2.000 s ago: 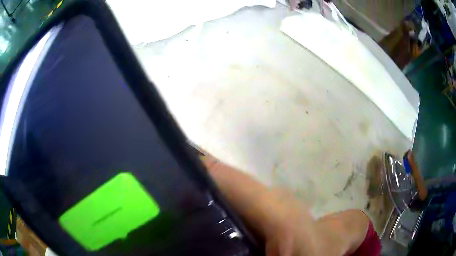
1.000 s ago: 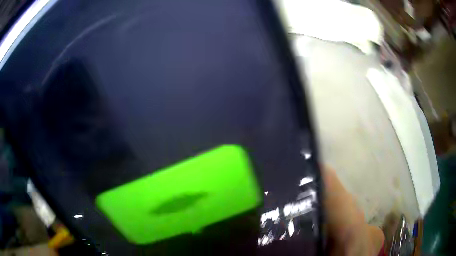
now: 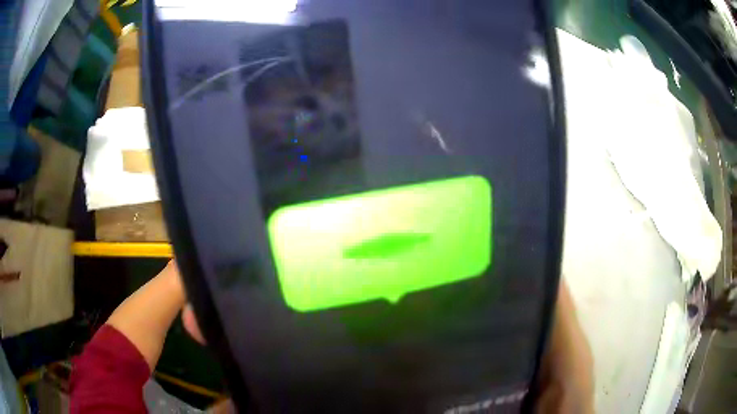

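A smartphone (image 3: 420, 145) fills the middle of the view, very close, upright with its screen towards me. Its dark screen shows a green message bubble and reflections. My left hand (image 3: 160, 301), with a dark red sleeve, is at the phone's lower left edge; a fingertip shows there and the rest is hidden behind the phone. My right hand (image 3: 572, 352) is at the lower right edge, blurred and partly hidden by the phone.
A rumpled white garment (image 3: 650, 145) lies on the pale pressing table (image 3: 602, 283) at right. Another white piece (image 3: 667, 356) lies at lower right. Cardboard boxes (image 3: 36, 279), a white cloth (image 3: 113, 158) and a yellow bar (image 3: 121, 249) are at left.
The view has swung left. The phone has moved to mid-view and stands more upright. My left hand and sleeve have come into view; the iron has left it.
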